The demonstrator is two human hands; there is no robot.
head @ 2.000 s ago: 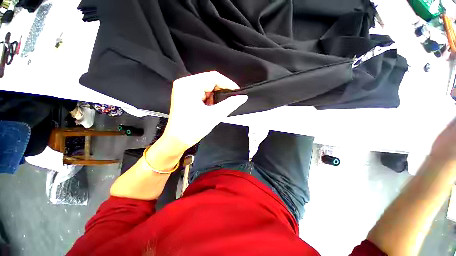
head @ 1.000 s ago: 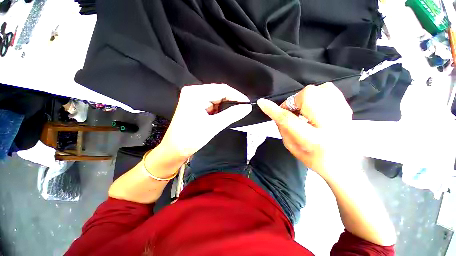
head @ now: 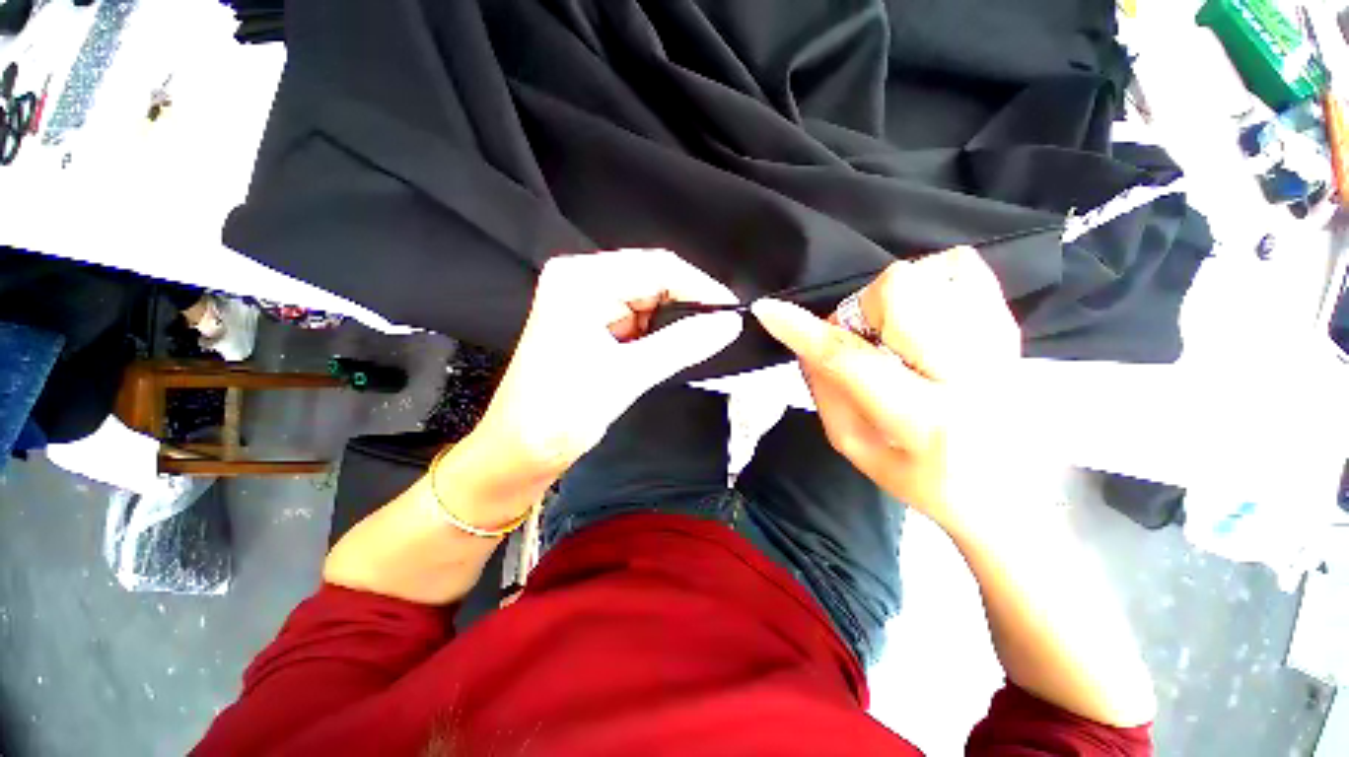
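A large black garment (head: 710,163) lies in folds over the white table and reaches its near edge. My left hand (head: 599,355) pinches the folded edge (head: 695,306) of the garment between thumb and fingers. My right hand (head: 910,385) is just right of it, its fingertips meeting the same edge by the left fingertips. A metal band (head: 854,314) shows on a right-hand finger. A needle or thread is too small to make out. A broken-looking white strip (head: 1117,210) lies on the black cloth at the right.
Scissors (head: 18,119) and a speckled ruler-like strip (head: 86,74) lie at the far left. A green box (head: 1262,52), an orange tool (head: 1337,133) and small dark and blue bits are at the upper right. A wooden stool (head: 230,379) stands below left.
My right hand has come in from the far right to the folded edge beside my left hand. In the last second both hands have hardly moved.
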